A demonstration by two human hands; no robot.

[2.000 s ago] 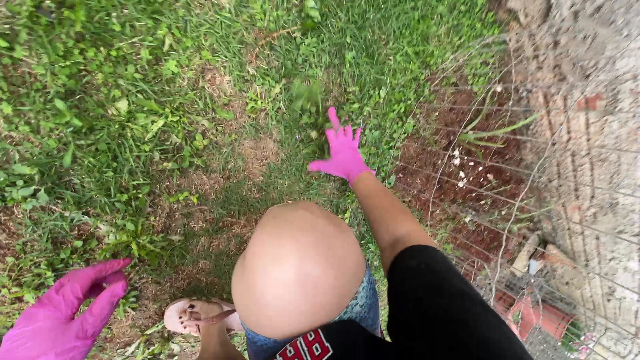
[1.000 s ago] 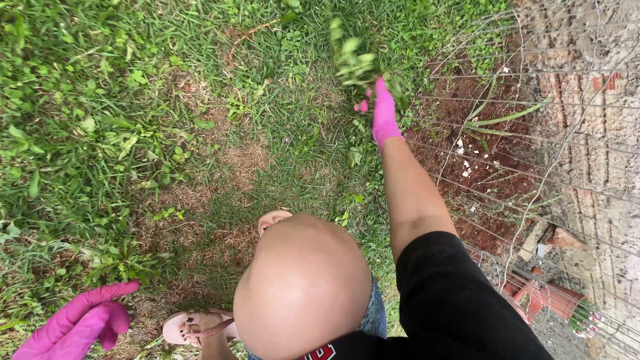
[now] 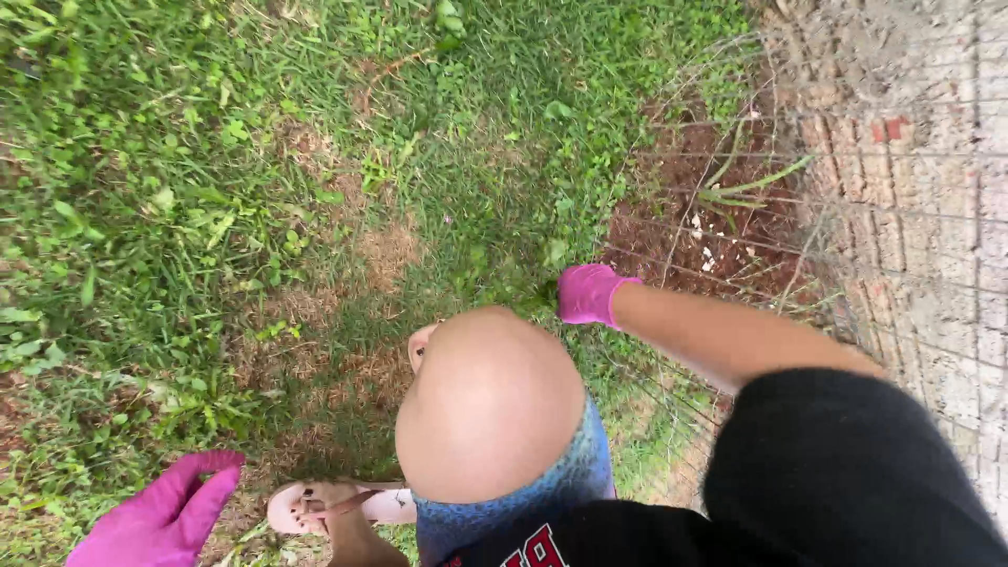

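Observation:
My left hand (image 3: 161, 516), in a pink glove, is at the lower left above the grass, its thumb and forefinger slightly apart and nothing seen between them. My right hand (image 3: 589, 294), in a matching pink glove, is down at the weeds (image 3: 556, 253) beside my bent knee, near the wire fence. Its fingers are curled and point away from view, so whether they grip any leaves is hidden. Grass and broad-leaved weeds (image 3: 189, 197) cover the ground around both hands, with dry brown patches (image 3: 390, 250) among them.
A wire mesh fence (image 3: 669, 260) runs along the right, with reddish soil (image 3: 654, 228), white bits and a spiky green plant (image 3: 736, 191) behind it. Beyond is a rough wall (image 3: 890, 205). My sandalled foot (image 3: 339, 506) and bare knee (image 3: 488, 402) are at the lower middle.
My right hand was spread open over the grass, then farther forward with blurred green leaves by its fingers. Now it is back closer to my knee, its fingers curled. My left hand stays at the lower left.

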